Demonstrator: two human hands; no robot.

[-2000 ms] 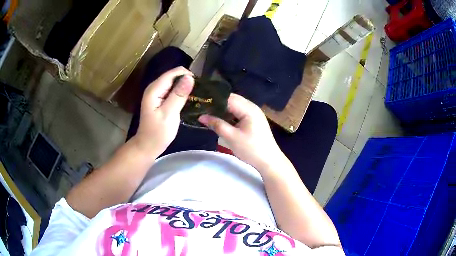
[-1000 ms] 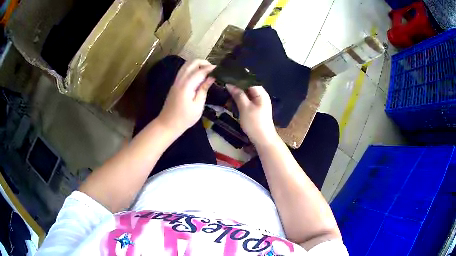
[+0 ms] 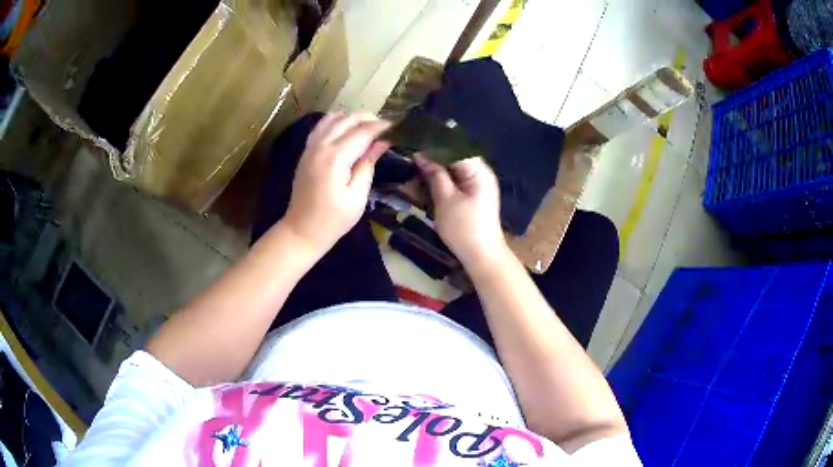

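Observation:
A dark green pouch (image 3: 433, 137) is held between both hands above the lap. A small light mark shows on its face. Black cloth, which looks like its lining (image 3: 395, 168), hangs below it between the hands. My left hand (image 3: 340, 173) grips the pouch's left end with thumb and fingers. My right hand (image 3: 464, 199) pinches its lower right edge. The zipper cannot be made out. Flat black cloth (image 3: 525, 150) lies on the wooden stool (image 3: 550, 228) behind the pouch.
A large open carton (image 3: 205, 100) with dark contents stands at the left. Blue crates (image 3: 772, 137) and a red plastic item (image 3: 749, 44) are at the right. A narrow cardboard piece (image 3: 635, 105) is at the stool's right edge. Dark slim items (image 3: 418, 244) show between the knees.
The pouch has moved up and away from the body and tilted, so its gold lettering no longer shows. Both hands moved with it. In the last second they have hardly moved.

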